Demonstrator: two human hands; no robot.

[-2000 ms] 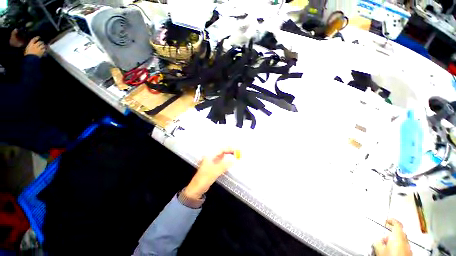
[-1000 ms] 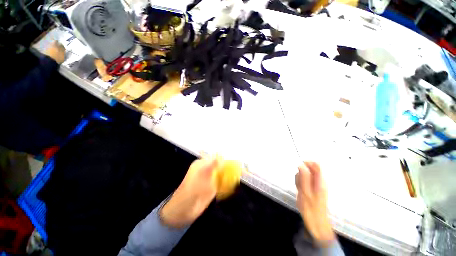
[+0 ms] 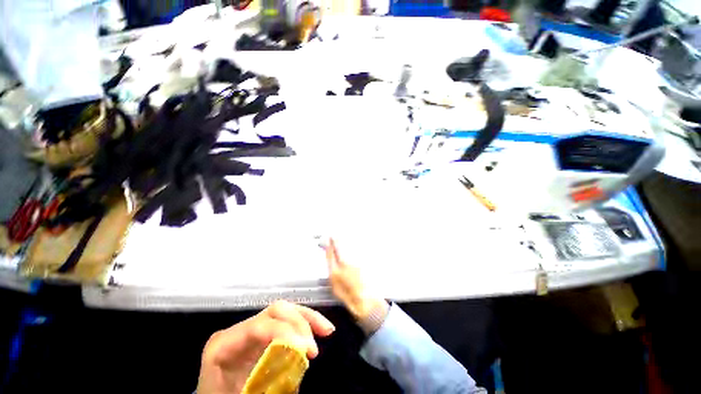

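My left hand [image 3: 257, 346] is at the bottom, left of centre, in front of the table edge. It is closed around a yellow piece of food [image 3: 278, 371], which sticks out below the fingers. My right hand [image 3: 350, 286] is at the table's front edge near the centre, seen side-on. Its fingers are stretched out over the white table [image 3: 254, 258], and nothing shows in it. A small faint mark lies by its fingertips. The sleeve is light blue-grey.
A heap of black fabric strips [image 3: 181, 158] lies at the left, partly over cardboard [image 3: 46, 254], with red-handled scissors [image 3: 27, 219] beside it. An orange-handled tool [image 3: 478, 194] and the sewing machine [image 3: 607, 173] are at the right.
The view has swung to the right. My left hand, still holding the yellow food, is lower and nearer. My right hand is stretched out at the table edge, closer to my left hand.
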